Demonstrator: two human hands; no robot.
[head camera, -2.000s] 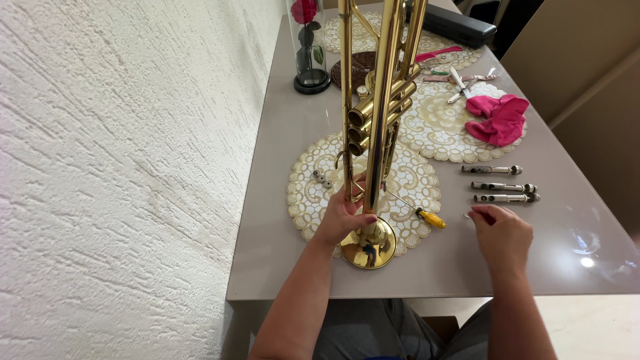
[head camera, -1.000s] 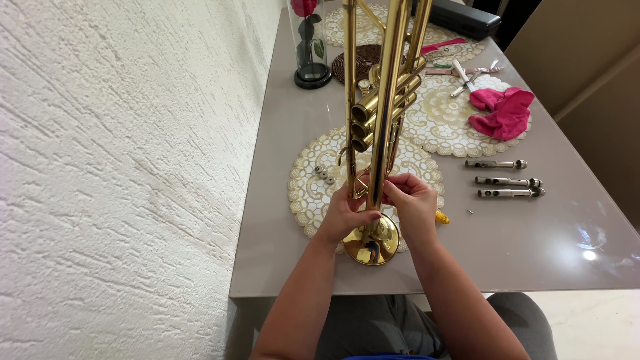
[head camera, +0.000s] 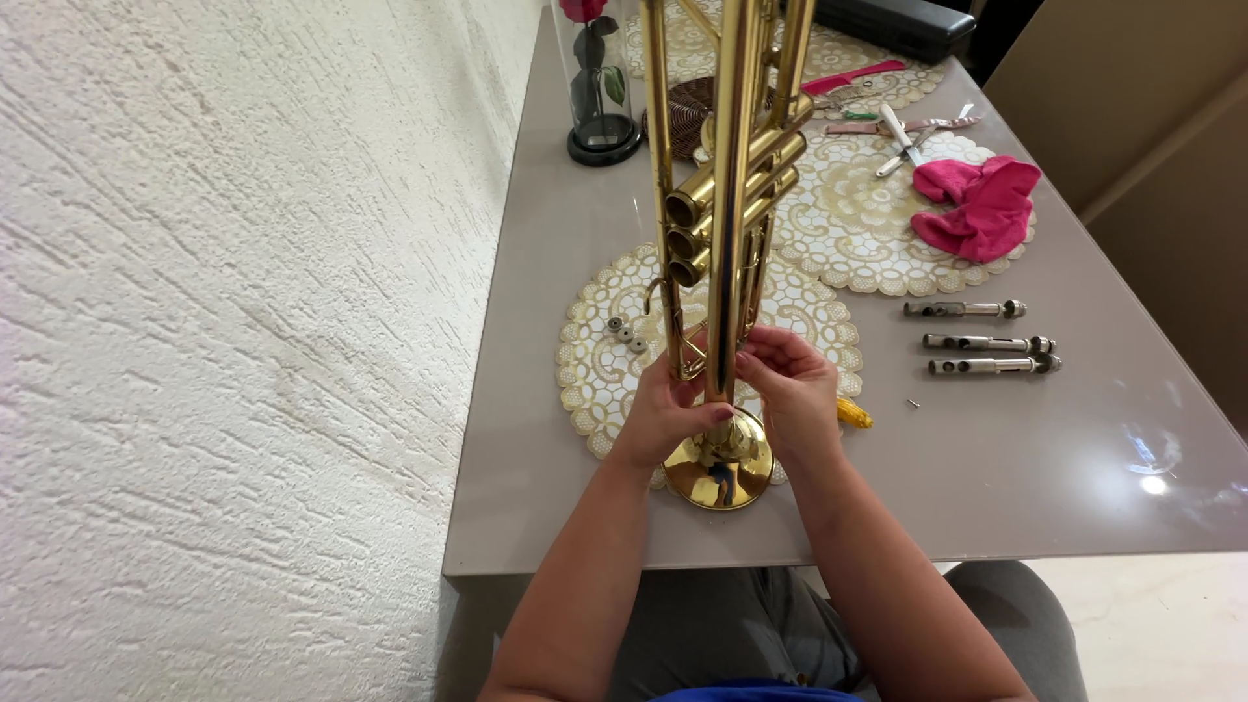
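A brass trumpet (head camera: 723, 214) stands upright on its bell near the table's front edge, its three valve casings open at the lower end. My left hand (head camera: 669, 414) is closed round its lower tubing, just above the bell. My right hand (head camera: 795, 385) touches the tubing on the other side with thumb and fingers; whether it pinches a small part is hidden. The yellow handle of a screwdriver (head camera: 855, 413) shows beside my right hand. Three removed valve pistons (head camera: 990, 342) lie at the right, with a small screw (head camera: 913, 403) near them. Small round metal caps (head camera: 626, 334) rest left of the trumpet.
Lace-patterned placemats (head camera: 604, 390) lie under the trumpet and farther back. A pink cloth (head camera: 978, 207), a white-handled knife (head camera: 899, 132), a wristwatch (head camera: 902, 127) and a black case (head camera: 892, 27) are at the back right. A rose in a glass dome (head camera: 603, 136) stands back left, near the textured wall (head camera: 244, 292).
My right hand has moved left from beside the pistons to the trumpet's lower tubing. The screwdriver's handle is now partly hidden behind it. My left hand has stayed on the trumpet.
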